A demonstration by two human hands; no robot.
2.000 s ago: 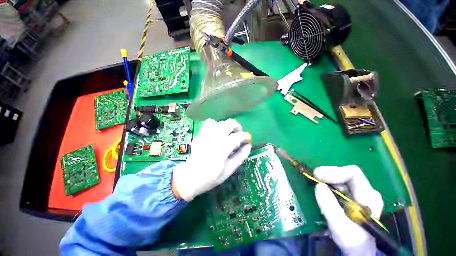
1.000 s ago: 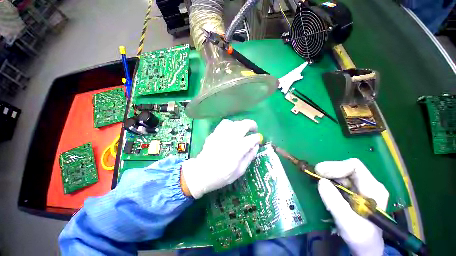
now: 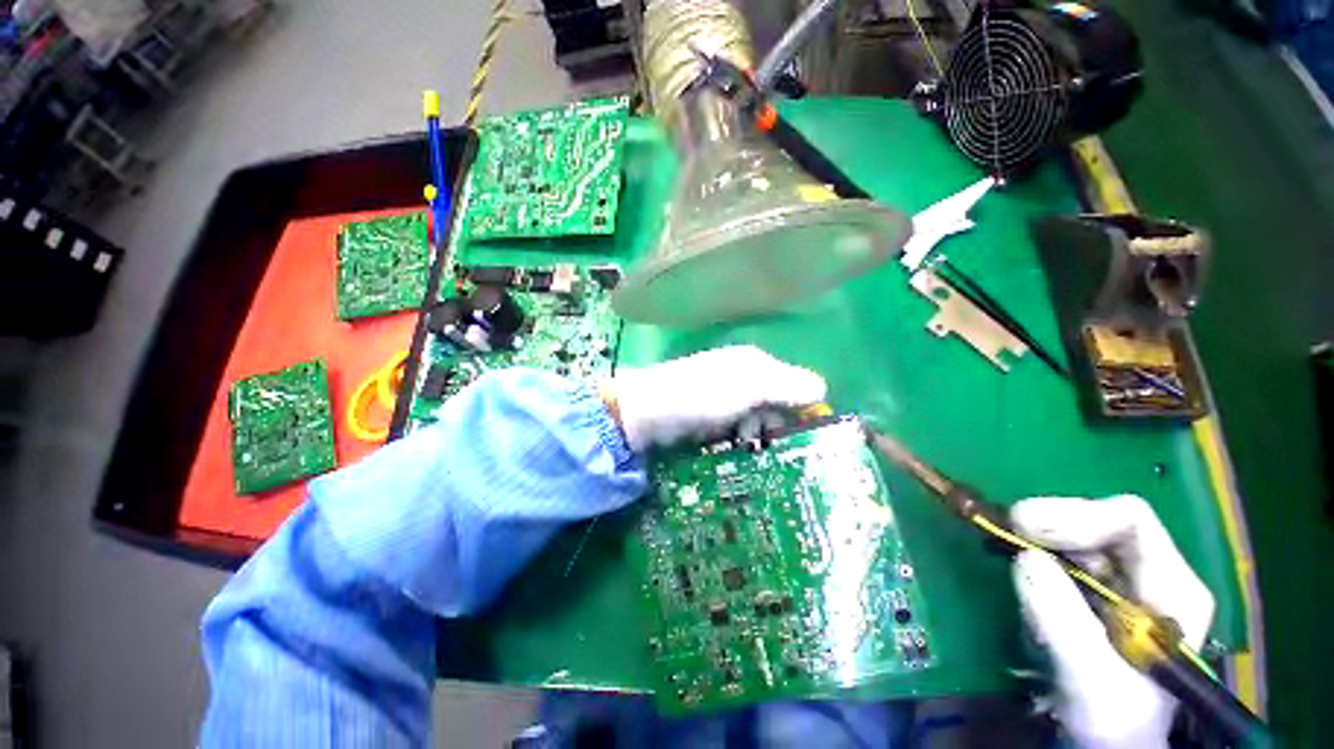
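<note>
A green circuit board (image 3: 732,563) lies nearest me, its right part shining with glare. My left hand (image 3: 724,395), in a white glove, is at the board's far edge, with yellow at a fingertip. Its fingers are bent and partly hidden; whether they grip the edge or a thin wire cannot be told. My right hand (image 3: 1119,600), also gloved, is shut on a soldering iron (image 3: 958,501) with a yellow-marked handle. The iron's tip is at the board's far right corner, close to the left fingertips.
A clear fume hood (image 3: 761,271) stands beyond the board. Spare boards (image 3: 549,173) lie at the left, beside a red-lined black tray (image 3: 278,293). White and beige flat pieces (image 3: 973,325), an iron stand (image 3: 1141,337) and a fan (image 3: 1002,91) are at the right.
The whole view has shifted, with most things now further right. My left hand has turned flatter along the board's far edge, with its fingers bent under. The iron stays at the far corner.
</note>
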